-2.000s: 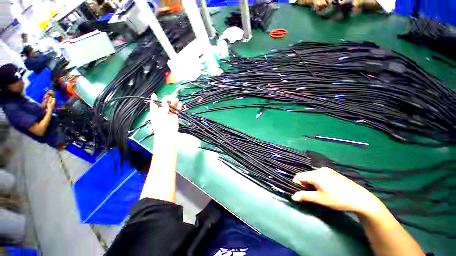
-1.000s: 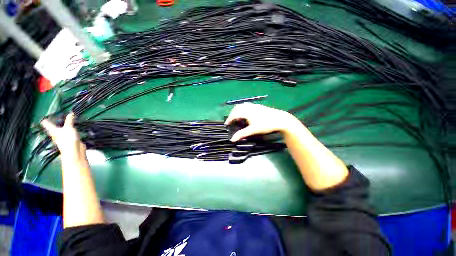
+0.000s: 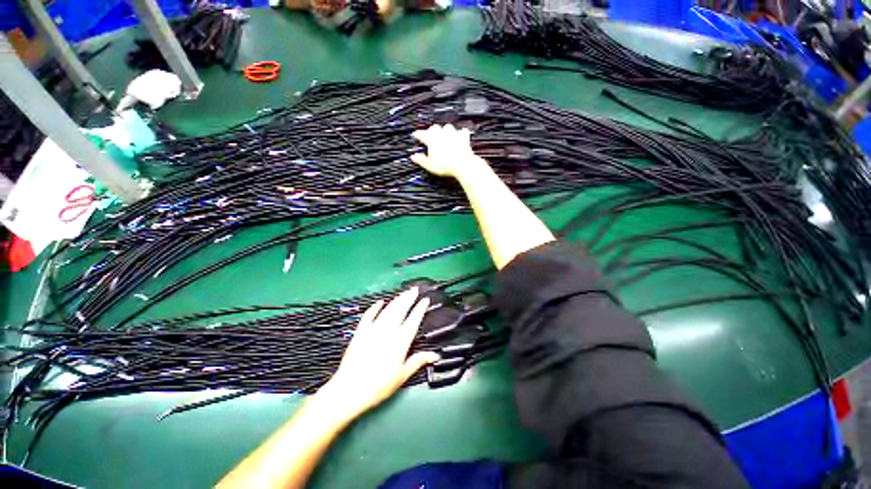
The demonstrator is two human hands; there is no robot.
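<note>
Black cable harnesses lie in two heaps on the green table. My left hand [image 3: 384, 350] lies flat, fingers spread, on the near cable bundle [image 3: 239, 351], just left of its flat black splitter blocks [image 3: 447, 329]. My right hand [image 3: 445, 151] reaches across to the far heap [image 3: 286, 172] and touches the cords left of its splitter blocks [image 3: 516, 153]; whether its fingers grip a cord I cannot tell. Stripped wire ends with small pale and blue tips show at the left of both heaps.
A slim pen-like tool [image 3: 435, 254] and a short cable piece [image 3: 290, 250] lie between the heaps. Orange-red scissors [image 3: 262, 72] lie at the far side. Grey metal posts [image 3: 72, 119] and a marked paper sheet [image 3: 48, 196] are left. More cables lie far right; a blue bin [image 3: 788, 444] is below the edge.
My left hand has moved right from the wire ends to beside the near splitter blocks. My right hand has left the near bundle and reached over to the far heap. The view has shifted.
</note>
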